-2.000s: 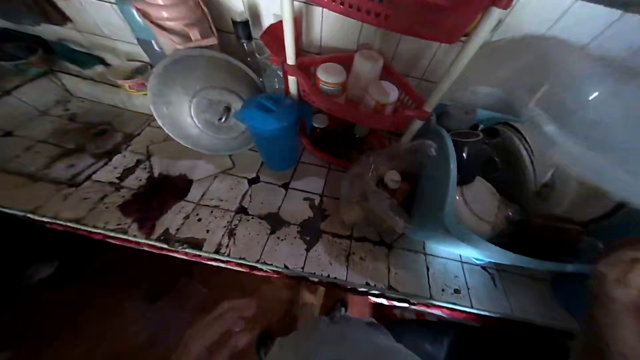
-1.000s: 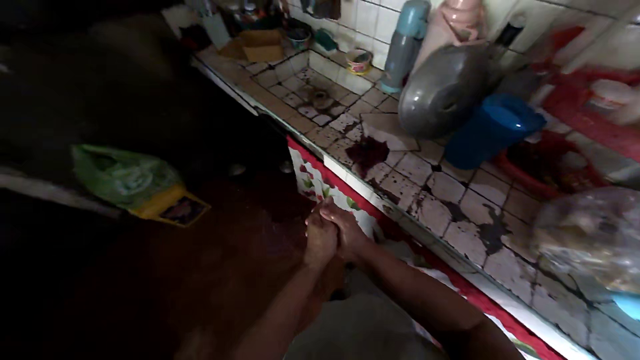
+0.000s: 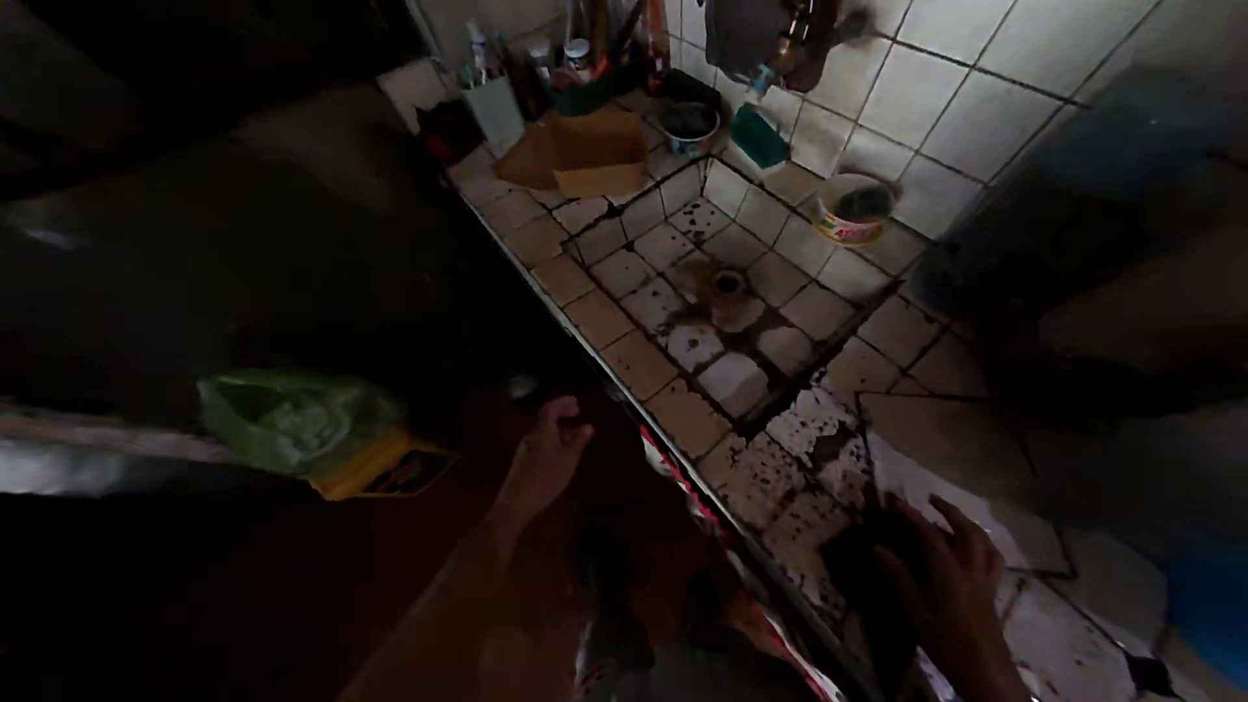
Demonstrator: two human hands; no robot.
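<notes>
My left hand [image 3: 548,453] hangs in the air in front of the counter's edge, fingers loosely curled and nothing seen in it. Over the worn tiled counter [image 3: 760,478] is my right hand [image 3: 941,551], its fingers spread, beside a dark patch; whether it touches the surface I cannot tell. Beyond both hands lies a sunken tiled sink [image 3: 673,249] with a round drain hole [image 3: 728,283]. A brass faucet [image 3: 792,39] is on the wall behind it. On the sink's rim stands a small plastic tub [image 3: 851,210] with a dark scouring pad inside.
A cardboard box [image 3: 597,156], a second tub [image 3: 689,127], a green brush or sponge [image 3: 760,136] and a white holder [image 3: 493,112] stand at the sink's far side. A green plastic bag [image 3: 297,414] is at left. A blue thing [image 3: 1209,595] shows at right.
My hands, together one second ago, are apart now, the right one over the counter. The view has swung left to the sink.
</notes>
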